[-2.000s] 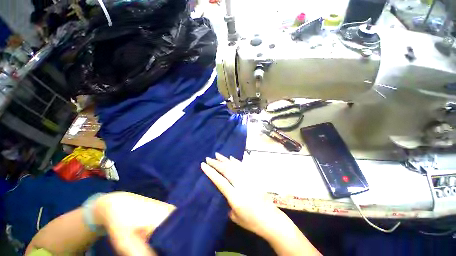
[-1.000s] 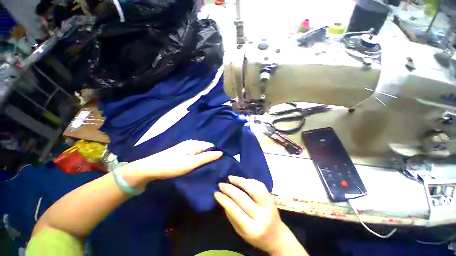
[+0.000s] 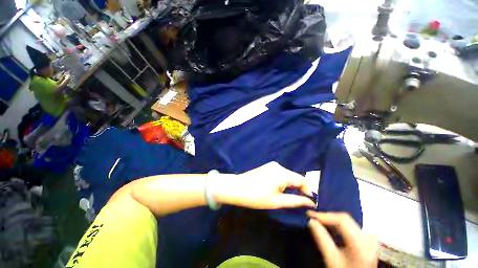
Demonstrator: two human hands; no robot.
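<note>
The navy garment (image 3: 262,146) lies in folds on the white table, left of the sewing machine (image 3: 409,89), and runs down towards my lap. Part of it is beside the presser foot (image 3: 369,123). My left hand (image 3: 264,186), with a pale band at the wrist, pinches a gathered edge of the navy cloth. My right hand (image 3: 343,238) pinches the same edge just right of and below the left fingertips. The lower part of the right hand is near the picture's bottom edge.
Fabric scissors (image 3: 406,144), snips (image 3: 385,167) and a smartphone (image 3: 443,212) lie right of the cloth. A black plastic bag (image 3: 246,36) is behind it. A teal-blue heap (image 3: 131,159) and red-yellow packaging (image 3: 160,131) are at left. A person (image 3: 50,89) sits far left.
The view has turned left, so the machine and cloth appear further right. My hands, earlier flat and apart on the cloth, have come together and pinch its edge.
</note>
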